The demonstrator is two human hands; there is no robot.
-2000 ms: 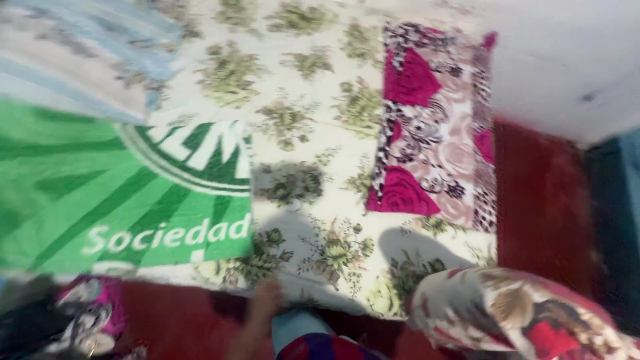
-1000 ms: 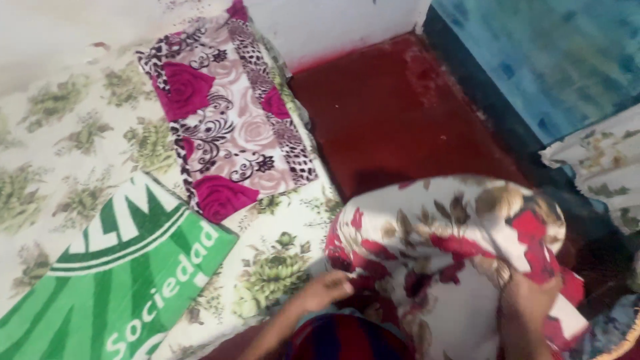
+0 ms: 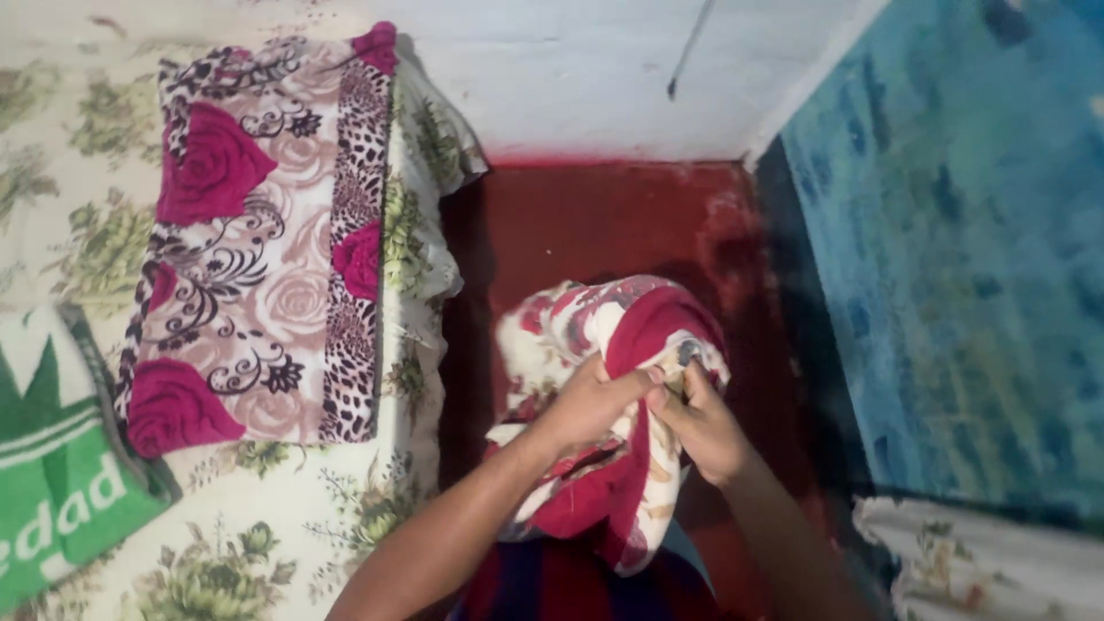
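Observation:
Both hands hold a bunched floral cloth (image 3: 578, 323), white with red and tan flowers and a wide red band, in front of my body above the floor. My left hand (image 3: 595, 404) grips it from the left, thumb near the red band. My right hand (image 3: 703, 423) pinches the cloth's edge just to the right, and the fingertips of the two hands nearly meet. On the bed to the left lies a folded cloth (image 3: 289, 302) with magenta roses and leopard-print strips. Left of that, a green and white towel (image 3: 60, 500) bearing writing is partly in view.
A bed with a cream floral sheet (image 3: 328, 509) fills the left side. Dark red floor (image 3: 604, 216) runs between it and a blue mottled panel (image 3: 957, 259) at the right. A white wall (image 3: 586, 78) stands behind. Pale floral fabric (image 3: 992, 561) is at the lower right.
My left hand, apart from my right one a second ago, is now beside it on the floral cloth. The cloth has become more bunched, its red band showing. The view has swung right.

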